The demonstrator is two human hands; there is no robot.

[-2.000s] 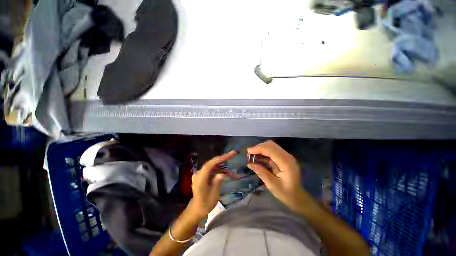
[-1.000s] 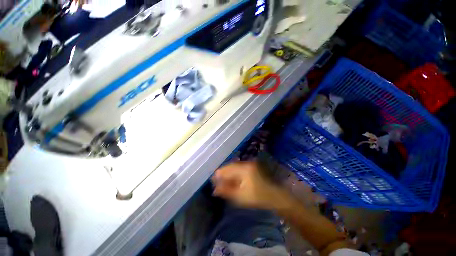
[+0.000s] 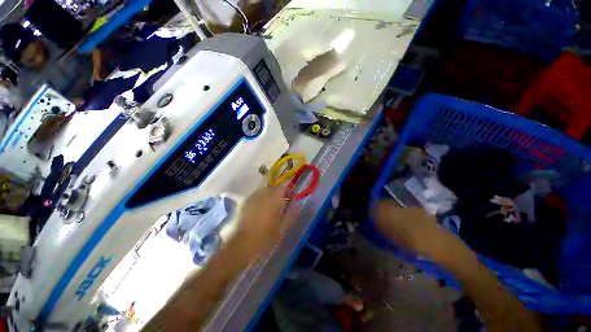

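Observation:
The white sewing machine (image 3: pixel 97 220) with a blue stripe and a lit display slants across the left half. Scissors with a yellow loop and a red loop (image 3: pixel 303 182) lie at its right end, near the table's front edge. My left hand (image 3: pixel 264 206) is blurred at the red loop; its fingertips look to touch it, but I cannot tell whether they grip. My right hand (image 3: pixel 396 219) is blurred in front of the blue basket, its fingers unclear. A pale blue-grey cloth scrap (image 3: pixel 206 227) lies on the machine bed.
The blue slatted basket (image 3: pixel 415 110) at right holds dark and pale cloth. Small round metal parts (image 3: pixel 321 129) lie beyond the scissors. A brownish piece (image 3: pixel 319 74) lies on the neighbouring table. A person (image 3: pixel 39 61) sits at the upper left. A red object (image 3: pixel 564 97) stands behind the basket.
The view has swung right along the machine. My left hand has come in over the table to the scissors. One hand was near the table edge earlier; my right arm now lies across the basket.

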